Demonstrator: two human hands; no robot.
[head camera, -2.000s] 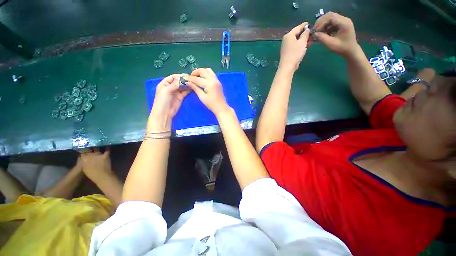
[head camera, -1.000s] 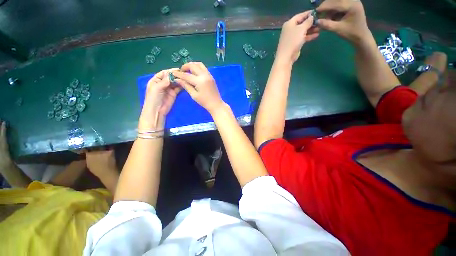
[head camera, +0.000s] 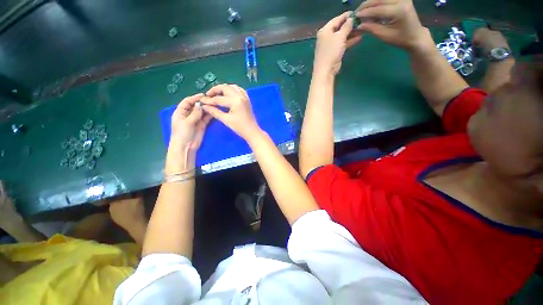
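Observation:
My left hand (head camera: 189, 122) and my right hand (head camera: 232, 108) meet above the blue mat (head camera: 262, 110). Between their fingertips they hold a small housing (head camera: 202, 102), mostly hidden by the fingers; only a tiny pale and dark bit shows. The mat lies flat on the green bench under my hands. Clear plastic covers (head camera: 206, 80) lie on the bench just beyond my hands. Thread snips (head camera: 251, 58) with blue handles lie beyond the mat, points towards me.
More clear covers (head camera: 85, 145) lie in a cluster at left. A shiny patch (head camera: 94, 188) is at the bench edge. A worker in red (head camera: 381, 202) works close at my right, beside white-rimmed frames (head camera: 457, 52). A worker in yellow (head camera: 65, 271) is at left. Single parts (head camera: 233, 15) lie beyond the strip.
The view has shifted, so the bench things sit further left. My hands stay together on the small piece, which is now more covered by fingers. Single parts beyond the strip have moved left relative to the snips.

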